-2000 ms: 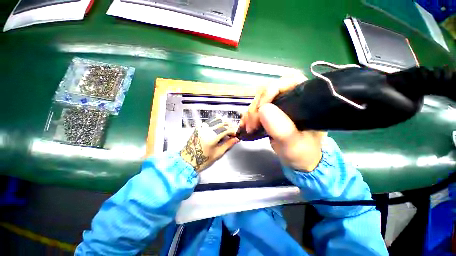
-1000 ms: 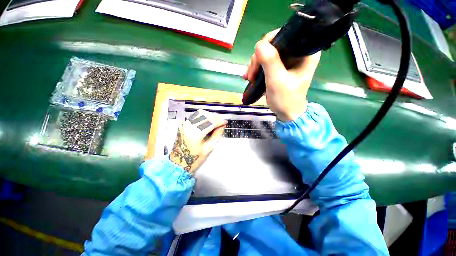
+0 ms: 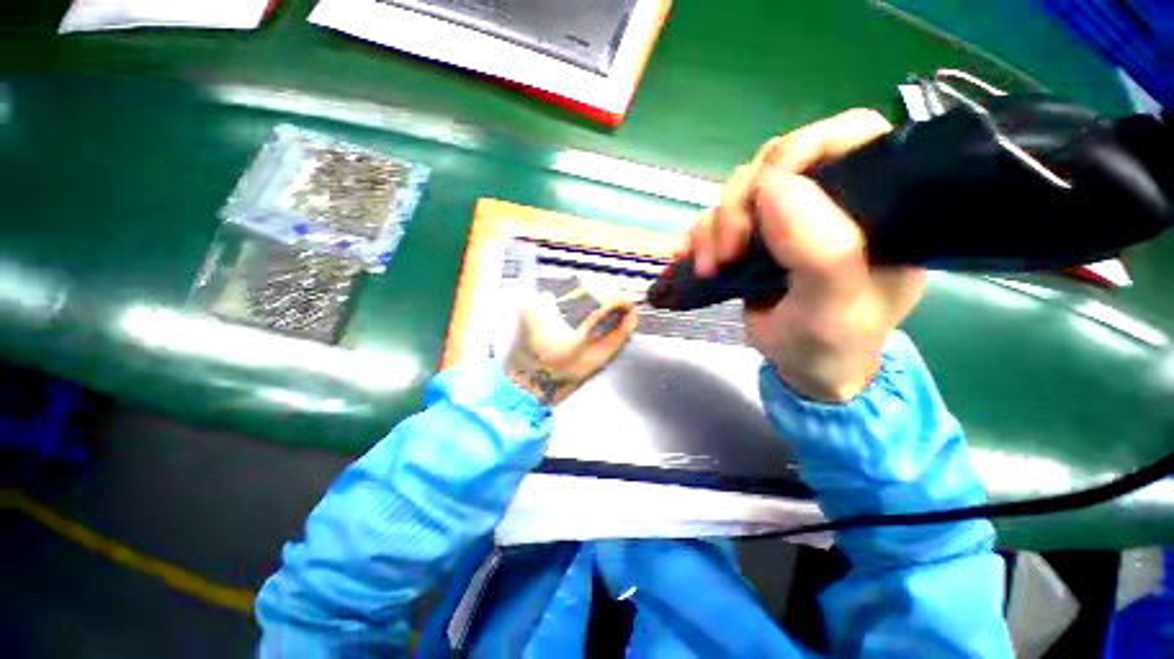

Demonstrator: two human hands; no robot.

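A grey laptop bottom cover [image 3: 682, 425] lies in front of me on a white sheet [image 3: 605, 512], with an orange edge [image 3: 473, 277] at the left and far side. My right hand [image 3: 824, 245] grips a black electric screwdriver [image 3: 991, 187], held nearly level, its tip pointing left. My left hand [image 3: 573, 337] is over the far left part of the cover, with grey coverings on some fingers. Its thumb and fingertips are close together beside the screwdriver tip. Whether they pinch a screw is too small to tell.
Two clear bags of screws, one browner [image 3: 345, 191] and one greyer [image 3: 286, 286], lie left of the laptop on the green bench [image 3: 116, 167]. Another laptop [image 3: 554, 28] on white and red layers is at the back. The black cord [image 3: 953, 518] crosses my right sleeve.
Since a second ago, the screwdriver has swung down from steep to nearly level, its tip now at my left fingertips. The view has shifted, so bench things appear further right.
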